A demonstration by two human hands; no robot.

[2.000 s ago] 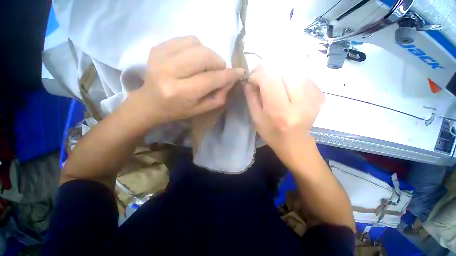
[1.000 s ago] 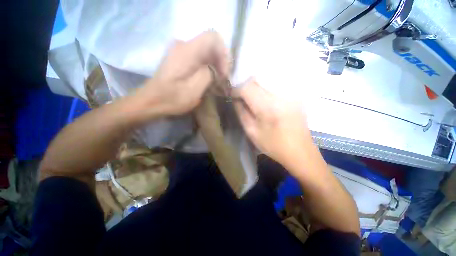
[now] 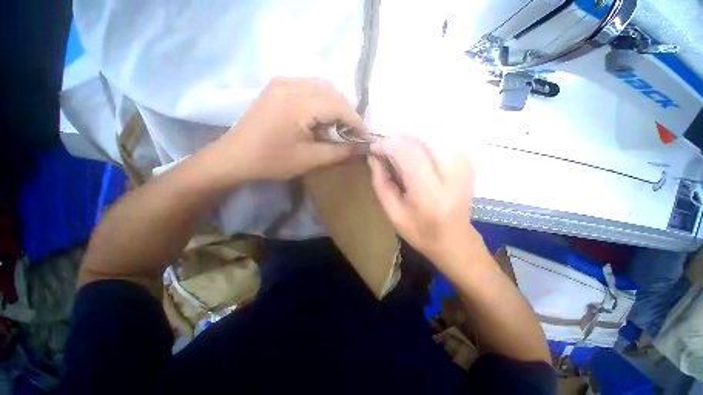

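Note:
White fabric [image 3: 208,54] with a tan seam edge [image 3: 368,58] lies over the table at the upper left. A khaki flap [image 3: 354,212] hangs from my hands over my lap, tan side showing, its lower end pointed. My left hand [image 3: 297,131] pinches a folded edge of the cloth between thumb and fingers. My right hand [image 3: 420,185] pinches the same edge just right of it, the fingertips almost touching. The folded layers show between the fingers; how they lie inside the grip is hidden.
The sewing machine head [image 3: 570,31] stands at the upper right, its needle area lost in glare. The white machine table [image 3: 563,170] has a grey ribbed front edge. Khaki pieces [image 3: 220,270] are heaped below left. A white and tan bundle [image 3: 563,297] lies below right.
The hanging flap has turned from its grey-white side to its tan side. Both hands have moved slightly down from the seam and still pinch cloth.

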